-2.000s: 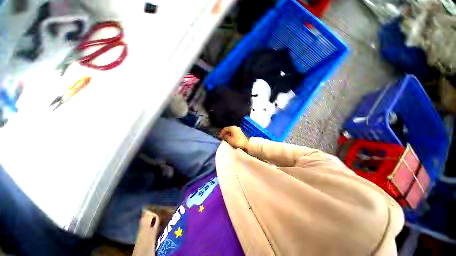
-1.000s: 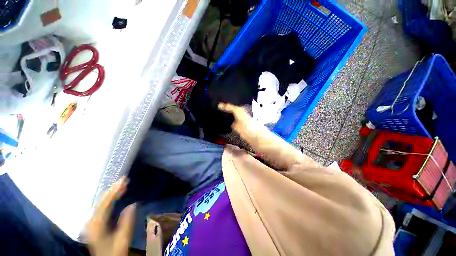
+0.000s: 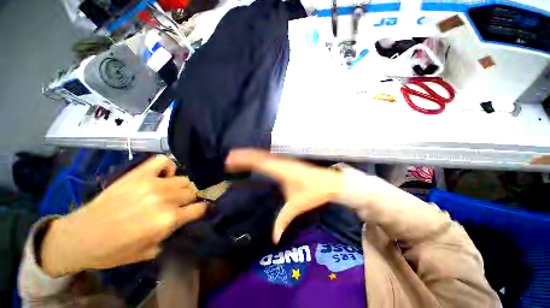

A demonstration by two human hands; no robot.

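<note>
A dark navy garment (image 3: 232,84) lies over the sewing table and hangs over its front edge onto my lap. My left hand (image 3: 129,210) is at the left with its fingers curled on the garment's edge, where a small pale piece shows at the fingertips. My right hand (image 3: 295,183) is over the garment at the centre, fingers and thumb spread apart, slightly blurred, holding nothing that I can see.
Red-handled shears (image 3: 428,95) and yellow snips (image 3: 384,97) lie on the white table (image 3: 338,129). A small plastic bag (image 3: 425,55) is behind the shears. The needle area (image 3: 348,53) is at the back. A grey-white vented box (image 3: 117,75) stands left; a blue crate (image 3: 506,225) is at lower right.
The view has swung left from the crate of dark cloth to the machine table. My right hand has left the crate and is over the garment; my left hand now holds the garment.
</note>
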